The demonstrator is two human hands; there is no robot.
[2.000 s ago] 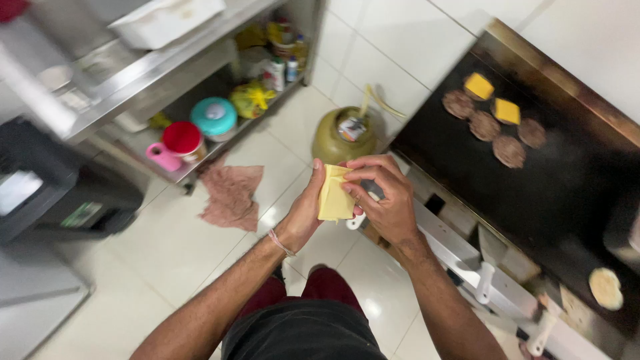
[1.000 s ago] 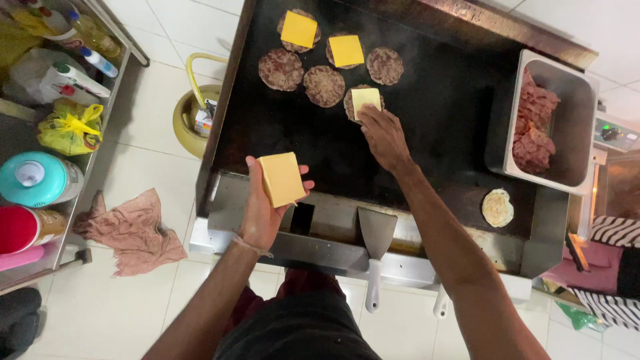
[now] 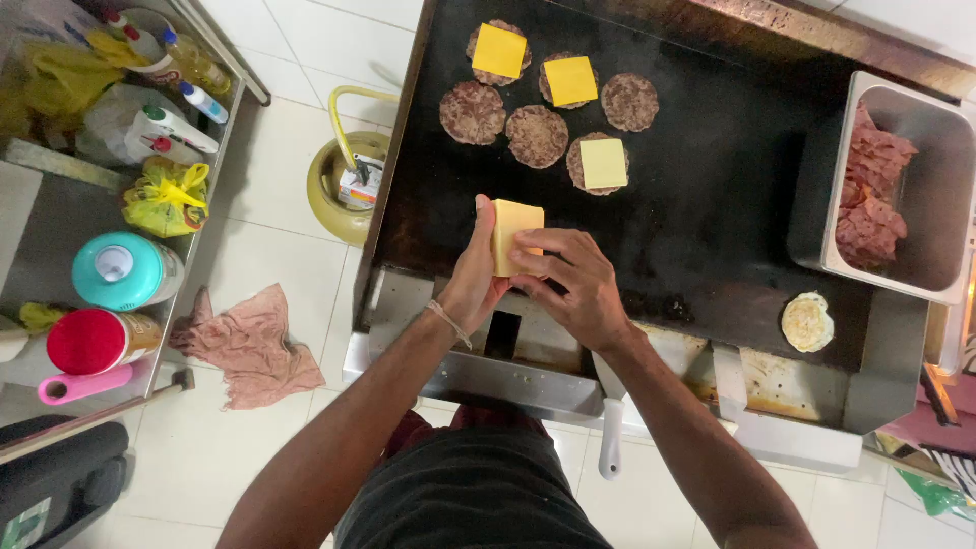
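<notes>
My left hand (image 3: 474, 274) holds a stack of cheese slices (image 3: 512, 229) over the front left of the black griddle (image 3: 709, 198). The fingers of my right hand (image 3: 579, 278) touch the stack's top face; whether they grip a slice cannot be told. Beyond my hands lie several browned burger patties (image 3: 472, 113). Two at the back carry an orange cheese slice (image 3: 499, 50) each, and the patty nearest my right hand bears a pale yellow cheese slice (image 3: 604, 162). A fried egg (image 3: 808, 322) rests at the griddle's front right.
A steel pan of sliced meat (image 3: 957, 191) stands on the griddle's right. Along the front edge sticks out a spatula's handle (image 3: 611, 438). Left are a gas cylinder (image 3: 324, 191), a cloth (image 3: 255, 347) on the floor and a steel shelf (image 3: 221, 145) with bottles and tubs.
A second ago my right hand was at the front patty with the pale slice; it has moved back to the stack in my left hand. The view has swung toward the griddle since two seconds ago.
</notes>
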